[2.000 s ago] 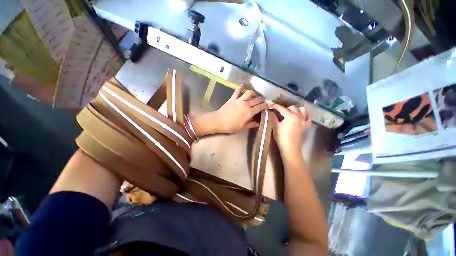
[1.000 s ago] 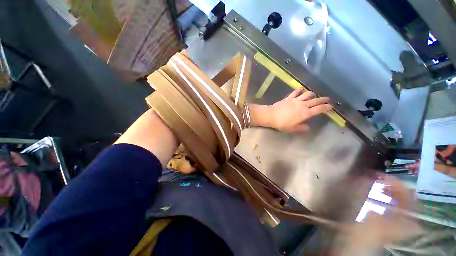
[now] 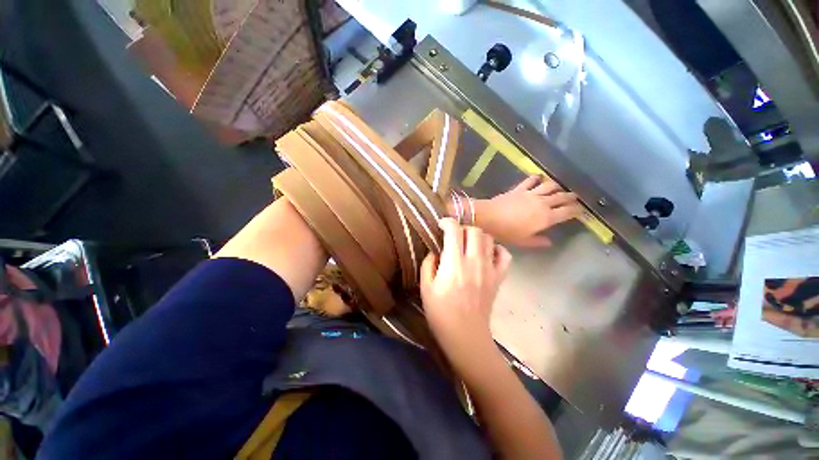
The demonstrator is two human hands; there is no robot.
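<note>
A thick looped bundle of brown straps (image 3: 346, 184) with white lines hangs over my left forearm. My left hand (image 3: 530, 211) lies palm down on the steel machine bed (image 3: 575, 305), fingers spread by the guide bar (image 3: 539, 148), holding nothing. My right hand (image 3: 462, 269) is at the bundle's right side, near my left wrist, its fingertips on the straps. The fingers are bent onto a strap edge; the exact strap is partly hidden by them. Yellow tape marks (image 3: 485, 162) lie on the bed beside my left hand.
Black clamp knobs (image 3: 496, 59) stand behind the bar. Patterned boards (image 3: 260, 67) are at the upper left. A printed photo sheet (image 3: 777, 301) is at the right. A metal frame (image 3: 90, 292) and pink and dark cloth are at the lower left.
My right hand has left the bar, swung out right, and come back to the bundle. The single strap at the bar is gone. My left hand has opened flat on the bed.
</note>
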